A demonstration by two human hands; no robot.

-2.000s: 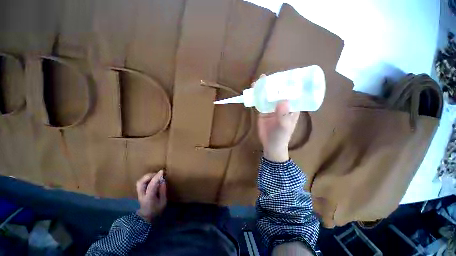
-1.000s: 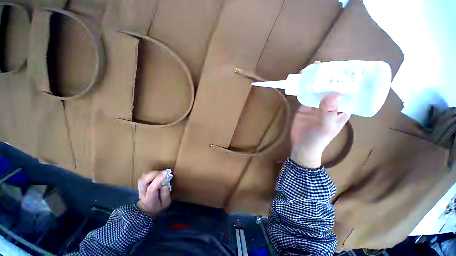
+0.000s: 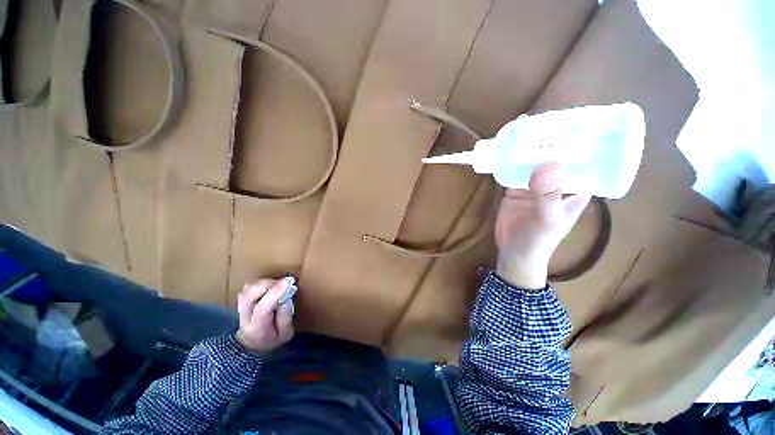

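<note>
My right hand (image 3: 540, 225) holds a translucent white squeeze bottle (image 3: 565, 151) on its side, its long thin nozzle pointing left. The nozzle tip is over the straight edge of the opening inside a bag handle (image 3: 463, 246); whether it touches cannot be told. Several brown bags (image 3: 340, 285) overlap in a row, each with a D-shaped handle. My left hand (image 3: 267, 314) is at the near edge of the bags, fingers pinched on a small crumpled white scrap (image 3: 289, 292).
The white table top (image 3: 722, 59) shows at the upper right. The grey table edge (image 3: 127, 297) runs along the near left. Below it are boxes, plastic bags (image 3: 64, 344) and metal frames. A bundle of brown straps (image 3: 759, 217) lies at the far right.
The view has moved closer and turned since two seconds ago. Since one second ago, the bottle's nozzle tip has moved slightly down along the opening's edge. The left hand has barely moved.
</note>
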